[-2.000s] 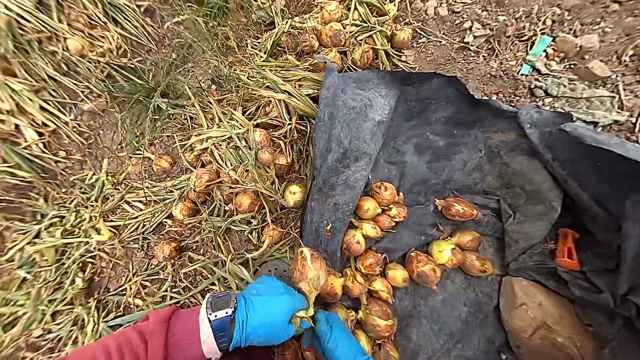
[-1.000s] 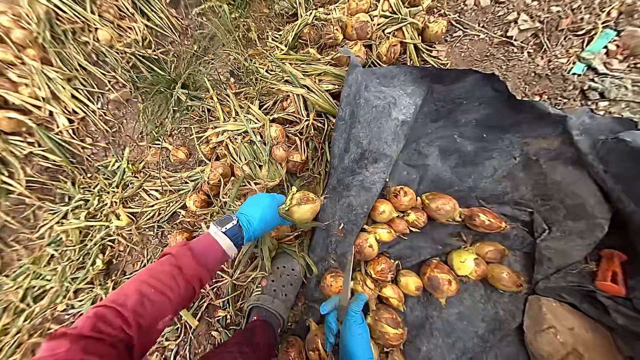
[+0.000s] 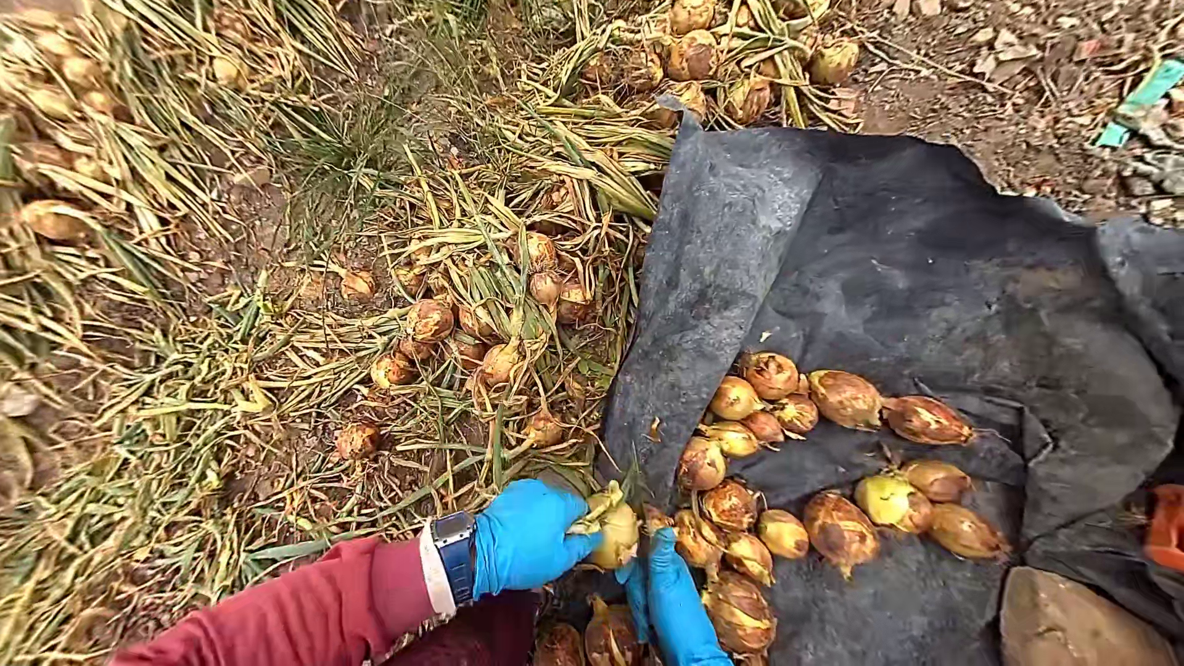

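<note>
My left hand [image 3: 532, 539], in a blue glove, grips a pale yellow onion [image 3: 614, 529] near its neck. Close on its right is my blue-gloved right hand [image 3: 671, 597], fingers curled around a knife whose blade is blurred and hard to make out beside the onion. Trimmed onions [image 3: 840, 532] lie in a loose cluster on a dark fabric sheet [image 3: 888, 277], just right of my right hand. More onions [image 3: 610, 634] sit below the hands at the bottom edge. Onions with dry leaves [image 3: 430, 321] rest on the soil to the left.
A large brown stone [image 3: 1073, 620] weighs on the sheet at the lower right, near an orange plastic object [image 3: 1165, 527]. Uprooted onions with tops [image 3: 694, 55] are heaped beyond the sheet. A green strip [image 3: 1142, 100] lies on stony soil at the upper right.
The brown onion held two seconds ago has left my left hand, and another brown onion has joined the sheet's upper row. My left hand has brought the pale onion over to my right hand.
</note>
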